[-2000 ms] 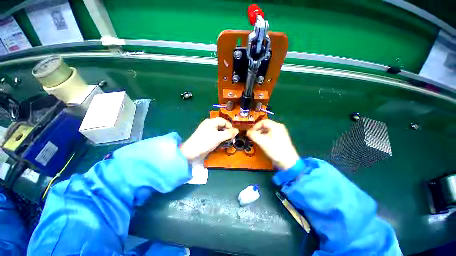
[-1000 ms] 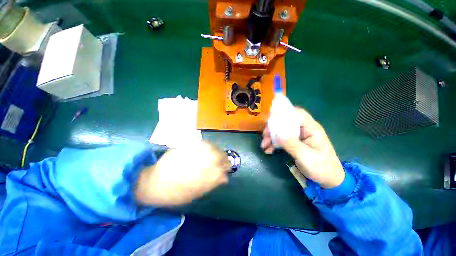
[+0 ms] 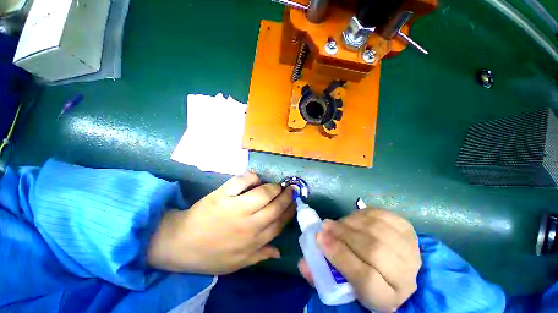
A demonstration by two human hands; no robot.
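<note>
My left hand [image 3: 226, 226] holds a small round motor part [image 3: 298, 185] at its fingertips, just in front of the orange base. The part is a dark and silver ring. My right hand [image 3: 373, 260] grips a translucent white squeeze bottle [image 3: 315, 250] with a blue label. The bottle's blue tip points up and left and meets the ring's near inner side; whether liquid comes out cannot be seen. The toggle press's orange base [image 3: 269, 85] stands behind my hands. Its dark toothed nest [image 3: 316, 109] has an open central hole with no part seen in it.
White wipes [image 3: 214, 134] lie left of the base. A white carton [image 3: 61, 36] on clear plastic and a small purple tip [image 3: 71, 105] are at the left. A mesh block [image 3: 508, 147] and a loose motor part [image 3: 486, 77] are at the right. A side rod [image 3: 415, 43] sticks out.
The bottle has come down from beside the base, and its tip has turned onto the ring in my left hand. The view has shifted closer to the bench, with the press higher in the picture.
</note>
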